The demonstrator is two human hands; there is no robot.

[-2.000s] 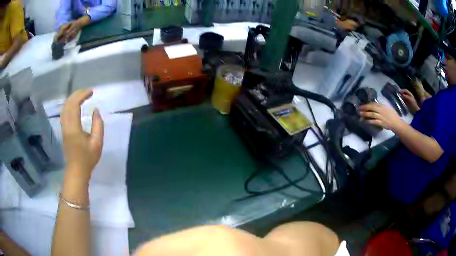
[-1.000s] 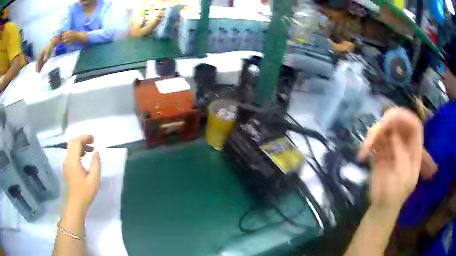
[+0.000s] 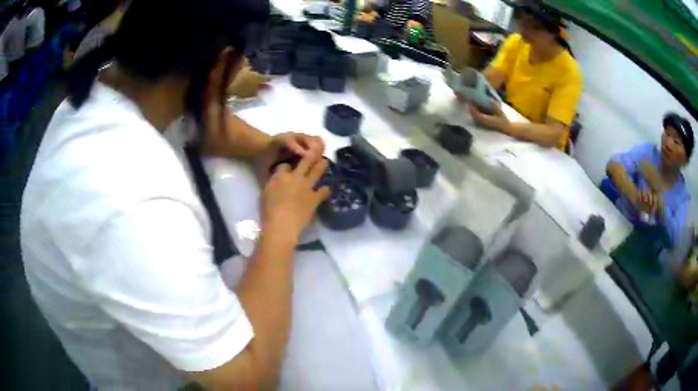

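Observation:
Neither of my hands is in the picture. Nearest in front of me, two pale blue-grey retail boxes (image 3: 423,304) stand open at the top on the white sheets (image 3: 329,336), each with a dark fan picture on its front. A dark rounded fan head shows in the open top of each box. Left of them, several black round fan bases or housings (image 3: 342,208) lie clustered on the white bench covering. A dark grey piece, perhaps a fan (image 3: 395,174), leans on top of the cluster.
A person in white (image 3: 130,229) sits close at the left, both hands on a dark round piece. A person in yellow (image 3: 543,84) holds a grey item across the bench. Another person in blue (image 3: 650,187) is at the right. More dark housings (image 3: 318,57) are stacked at the back.
The view has swung left. Both my hands, the reddish-brown box and the black station have left the picture. The neighbour in white and the black housings have come into view.

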